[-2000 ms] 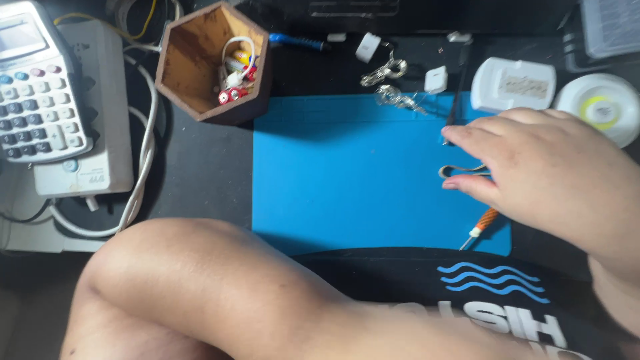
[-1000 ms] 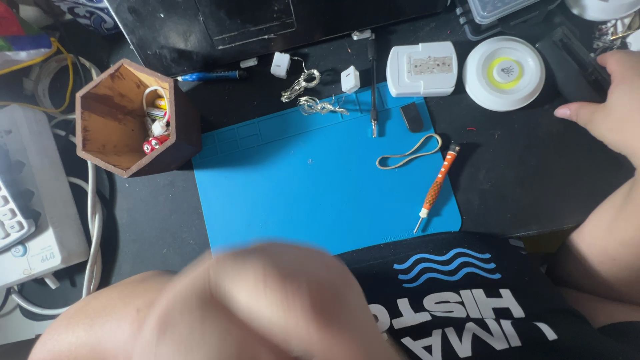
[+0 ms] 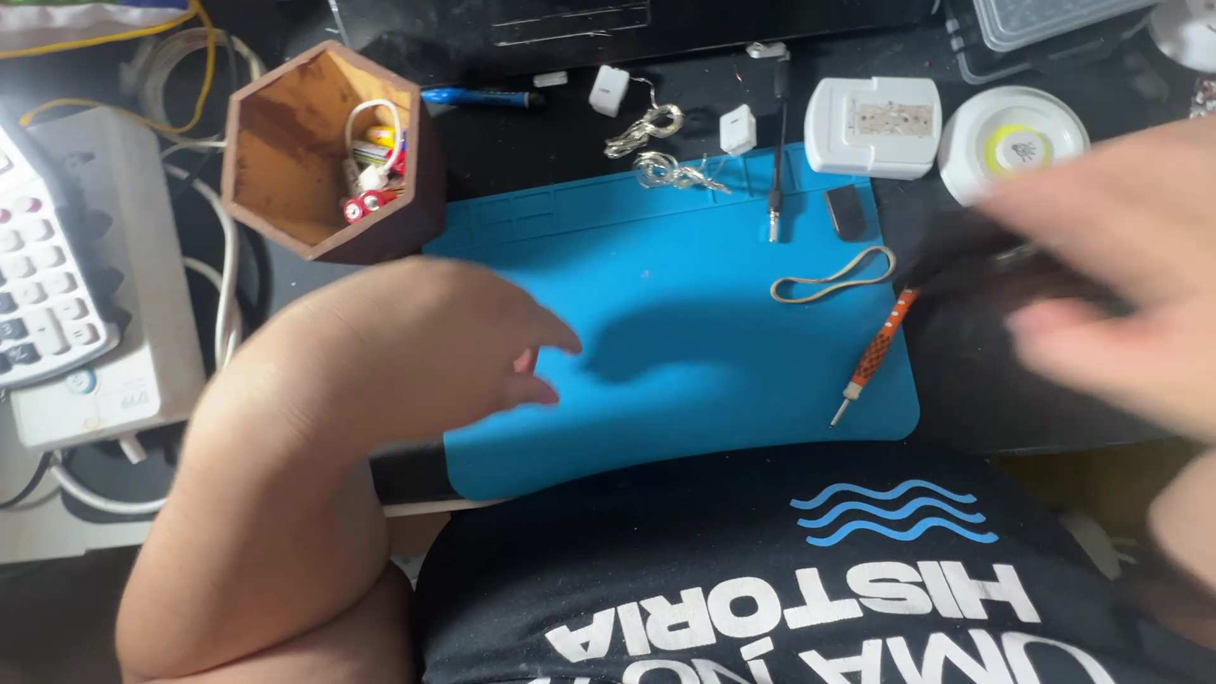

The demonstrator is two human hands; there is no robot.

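Observation:
My left hand (image 3: 465,342) hovers over the left part of the blue silicone mat (image 3: 665,399), thumb and fingers apart with nothing between them. At the right, my blurred right hand (image 3: 1111,275) holds a dark object (image 3: 969,252), too smeared to identify, beside the mat's right edge. Its near end overlaps the top of an orange-handled screwdriver (image 3: 879,347), which lies slanted on the mat. A loop of pale band (image 3: 833,277), a small dark block (image 3: 845,212) and a slim black tool with a metal tip (image 3: 777,161) lie nearby.
A hexagonal wooden box (image 3: 275,152) holds batteries and small parts. White plastic housing (image 3: 872,128), a round white lamp (image 3: 1013,142), small white blocks (image 3: 609,90) with coiled wire (image 3: 646,131), and a blue pen (image 3: 480,97) line the back. A calculator (image 3: 47,275) and cables are left.
My right hand, over the mat two seconds ago and at a black object on the far right one second ago, now holds a dark thing nearer the mat. My left hand has come over the mat.

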